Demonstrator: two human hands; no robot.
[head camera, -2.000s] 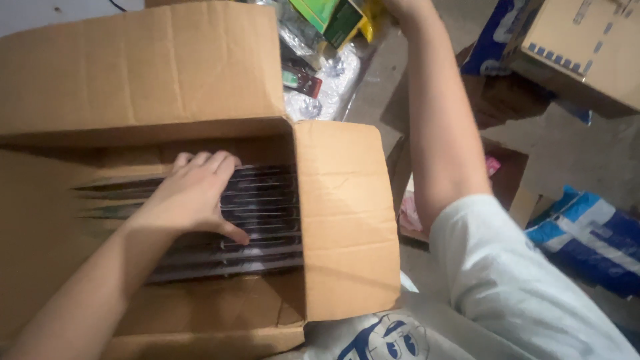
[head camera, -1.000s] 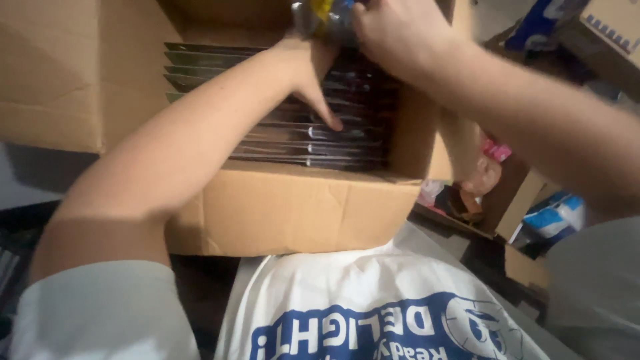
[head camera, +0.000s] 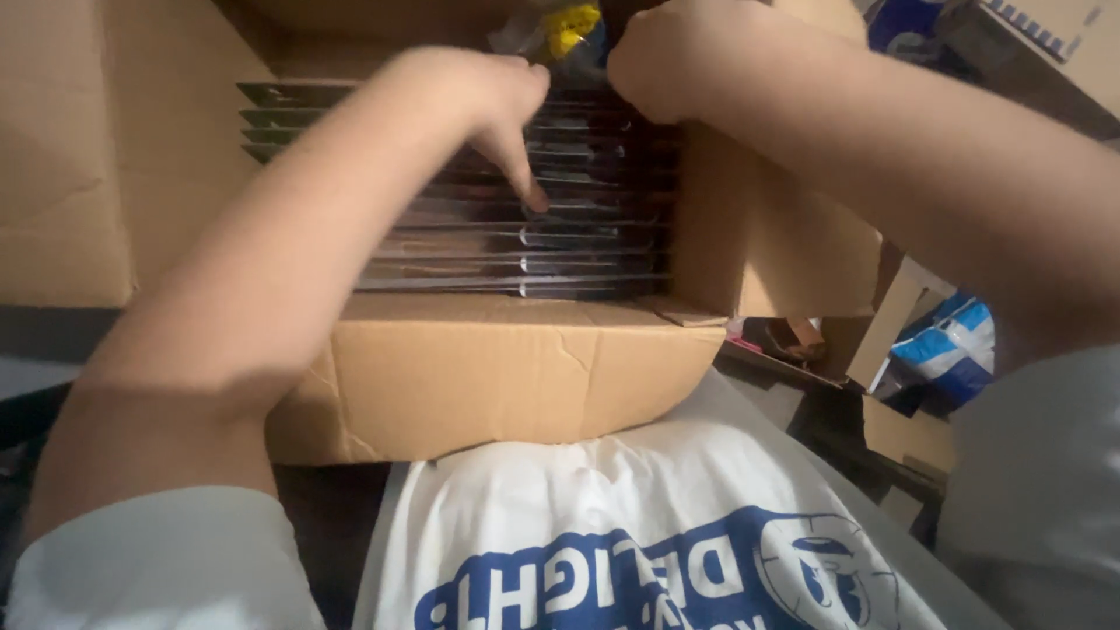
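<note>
Thin, flat, plastic-covered packages (head camera: 595, 236) stand on edge in a row inside an open cardboard box (head camera: 516, 376). Over their tops lies my left hand (head camera: 507, 114), its thumb reaching down against them and its fingers bent toward the far side. My right hand (head camera: 665, 66) is at the box's far right part, with its fingers hidden behind the hand. Between the two hands, a clear plastic-wrapped item with a yellow part (head camera: 573, 31) shows at the far end of the row. Whether the right hand grips it cannot be told.
Cardboard flaps (head camera: 61, 157) spread out at the left and right. Beyond the right side are another open carton (head camera: 884, 332), a blue and white plastic package (head camera: 949, 346) and a closed cardboard box (head camera: 1067, 44). A printed white garment (head camera: 612, 525) touches the near flap.
Two seconds ago my right hand was outside the box, by the yellow and green packages; it is now over the box with the yellow-marked item beside it. The view has shifted considerably.
</note>
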